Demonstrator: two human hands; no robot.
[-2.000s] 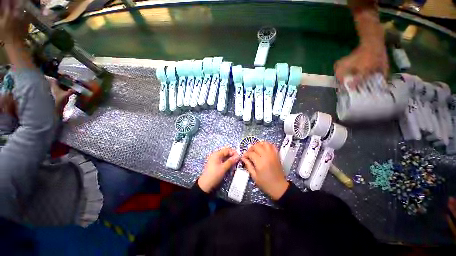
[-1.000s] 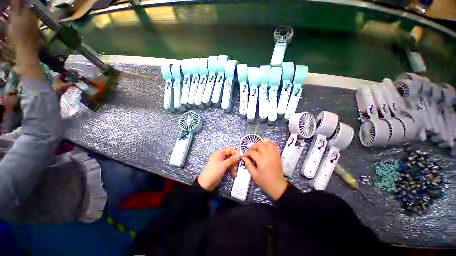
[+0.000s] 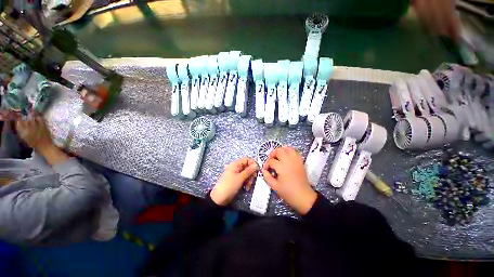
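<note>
A white fan (image 3: pixel 260 196) lies on the silvery bench cover in front of me, head away from me. My left hand (image 3: pixel 236 178) is at the left of its head, thumb and fingertips pinched together. My right hand (image 3: pixel 288 177) covers the right part of the grille, fingers bent at its centre. A small dark spot shows between the right fingers; I cannot tell if it is a held part. The fingertips hide the grille centre. A mint fan (image 3: pixel 201 129) lies to the left. Several pale fans (image 3: pixel 356 127) lean together just right of my right hand.
Mint fans (image 3: pixel 230 59) stand in a row behind. A fan (image 3: pixel 316 22) is on the green belt (image 3: pixel 238 32). Pale fans (image 3: pixel 417 132) lie at right, above a mint and dark small-parts pile (image 3: pixel 460 186). A yellowish-handled tool (image 3: pixel 381 185) lies nearby. A neighbour's arm (image 3: pixel 49 181) and a green-orange fixture (image 3: pixel 97 97) are at left.
The belt fan has moved right. The hand at the right has released several pale fans, which now lie there. The neighbour's raised arm at left has come down. My hands stay at the fan head.
</note>
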